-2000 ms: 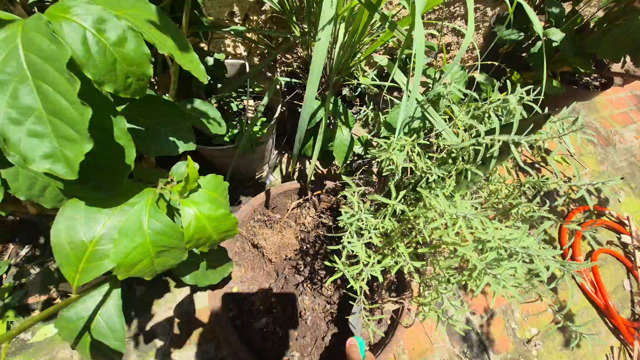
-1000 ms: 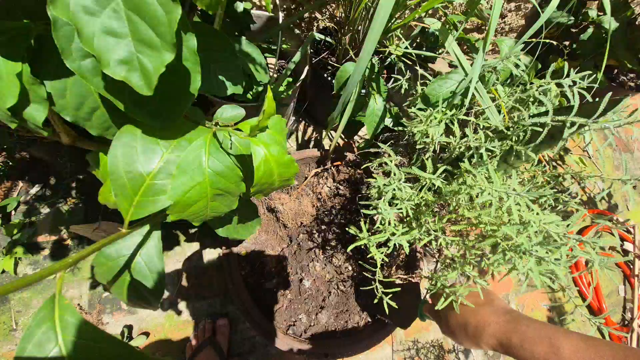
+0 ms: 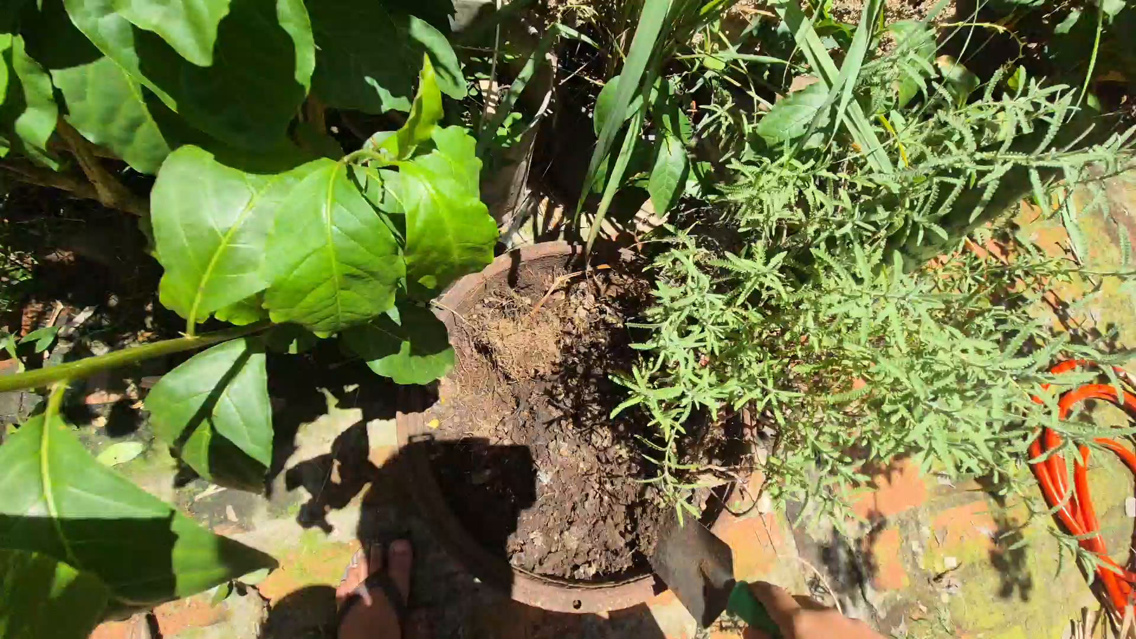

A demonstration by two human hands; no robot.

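At the bottom edge, right of centre, my right hand (image 3: pixel 794 614) is closed around the green handle of a garden trowel (image 3: pixel 697 566). The trowel's dark metal blade overlaps the lower right rim of a round clay pot (image 3: pixel 532 593). Brown soil (image 3: pixel 577 497) fills the pot, with a patch of dry, fibrous matter (image 3: pixel 519 342) toward its upper left. A bushy plant with narrow grey-green leaves (image 3: pixel 799 337) leans over the pot's right side and hides part of the soil. My left hand is out of view.
Large broad leaves on a green stem (image 3: pixel 124 357) reach in from the left, up to the pot's rim. An orange hose (image 3: pixel 1065 497) lies coiled on mossy brick paving (image 3: pixel 896 532) at the right. A sandalled foot (image 3: pixel 377 595) stands left of the pot. Long grassy leaves rise behind it.
A second ago my right arm reached in from the right beneath the bushy plant; now my hand is lower, beside the pot's rim, and the trowel blade shows plainly.
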